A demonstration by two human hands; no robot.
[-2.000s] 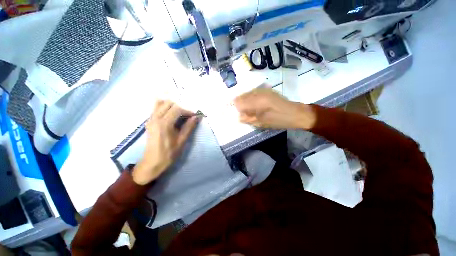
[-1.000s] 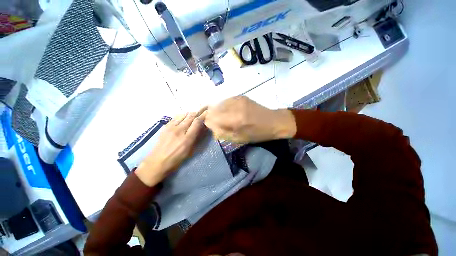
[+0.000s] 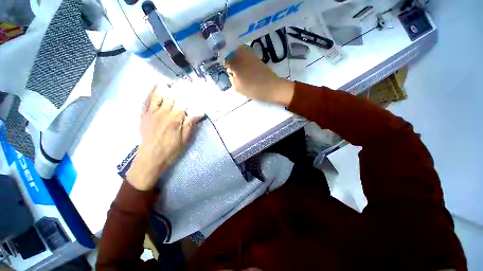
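The garment panel (image 3: 204,164), pale grey-white side up with dark trim on its edges, lies from the machine bed over the table edge to my lap. My left hand (image 3: 161,132) rests on its upper part, fingers forward, holding it against the table. Glare whitens the cloth near the fingertips. My right hand (image 3: 254,74) is raised beside the presser foot (image 3: 220,79), fingers curled. Whether it holds something is hidden. The white sewing machine (image 3: 185,26) with a blue stripe stands over the work.
Black scissors (image 3: 275,46) lie partly behind my right hand, with black thread snips (image 3: 312,38) beside them. Speckled black-grey cut pieces (image 3: 58,53) are heaped at left. The ruler-marked table edge (image 3: 339,90) runs along the front. White paper (image 3: 347,174) is below it.
My right hand has left the panel beside my left hand and moved up to the presser foot. My left hand has shifted left and slightly up. The view has shifted a little.
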